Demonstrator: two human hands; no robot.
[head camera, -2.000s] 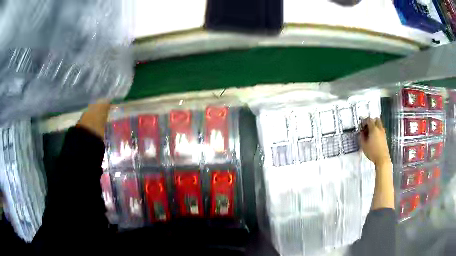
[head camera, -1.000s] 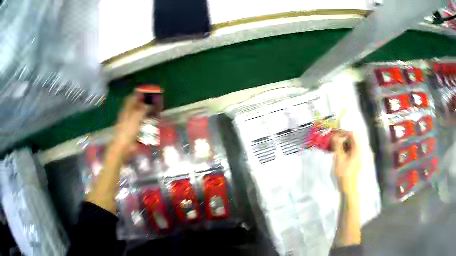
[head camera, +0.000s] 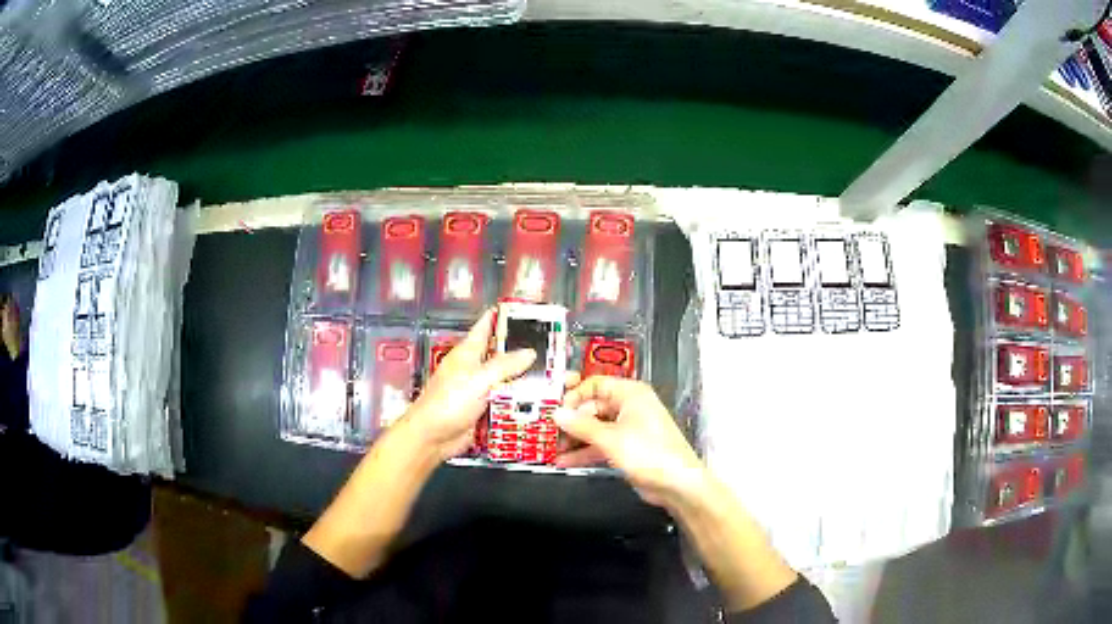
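A red keypad phone (head camera: 527, 388) with dark screen and red keys is held upright, face toward me, above the front edge of the clear phone tray. My left hand (head camera: 454, 393) grips its left side, thumb over the screen area. My right hand (head camera: 624, 429) has its fingertips at the phone's lower right edge; whether it holds a film is hidden. The clear phone tray (head camera: 293, 366) holds two rows of red phones, partly covered by my hands. Right of it, the white film sheets (head camera: 823, 439) bear several black phone-shaped outlines in a row near the top.
A stack of film trays (head camera: 128, 329) stands at left. Another tray of red phones (head camera: 990, 335) is at right. The green belt (head camera: 549, 146) runs beyond, with a small dark-red phone (head camera: 381, 76) on it. A grey post (head camera: 945, 116) slants at upper right. Silvery tray piles (head camera: 244, 43) fill the upper left.
Both hands have come together over the phone tray. The left hand has drawn back from the belt side, and the right hand has moved left off the white sheets. The view has shifted.
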